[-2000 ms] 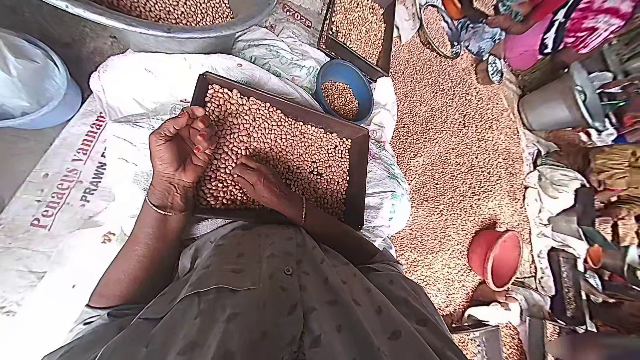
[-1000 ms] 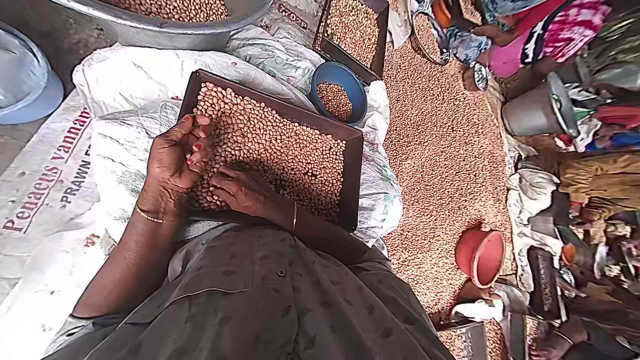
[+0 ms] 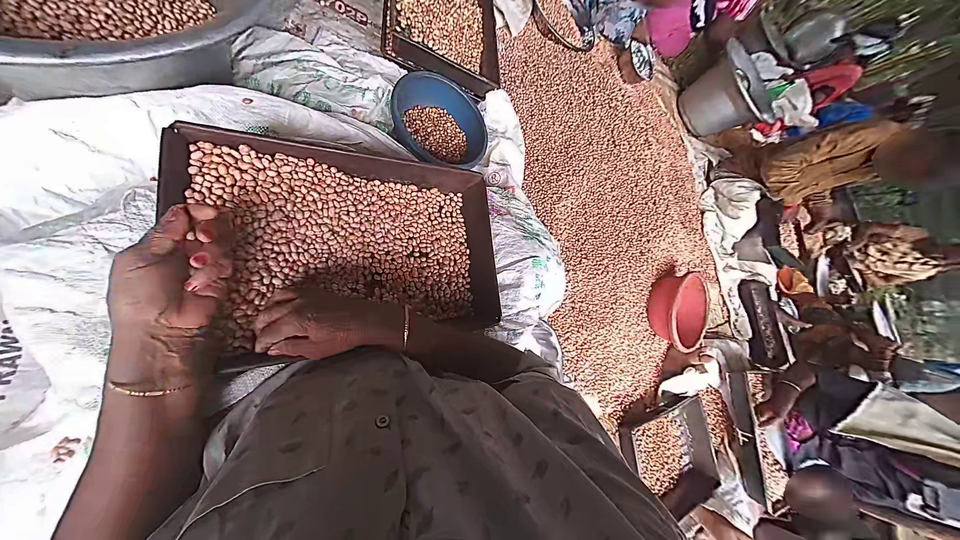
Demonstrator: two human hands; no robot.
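Note:
A dark rectangular tray (image 3: 480,247) of shelled peanuts (image 3: 360,225) lies in front of my body on white woven sacks. My left hand (image 3: 176,266) is raised over the tray's left side, palm up with curled fingers, and holds a few peanuts between thumb and fingers. On the peanuts near the tray's lower edge rests my right hand (image 3: 315,322), palm down with bent fingers; whether anything is under them is hidden. A blue plastic bowl (image 3: 400,112) with some peanuts stands just beyond the tray's far edge.
A large metal basin (image 3: 112,64) of peanuts is at upper left, another tray (image 3: 491,45) at top centre. Peanuts (image 3: 615,165) cover the ground to the right, with a red bucket (image 3: 679,311) on them. Several people, a grey bucket (image 3: 716,97) and more trays (image 3: 701,431) are farther right.
My right hand has moved toward the tray's lower edge since the oldest frame. My left hand stays raised at the tray's left side, its fingers still curled.

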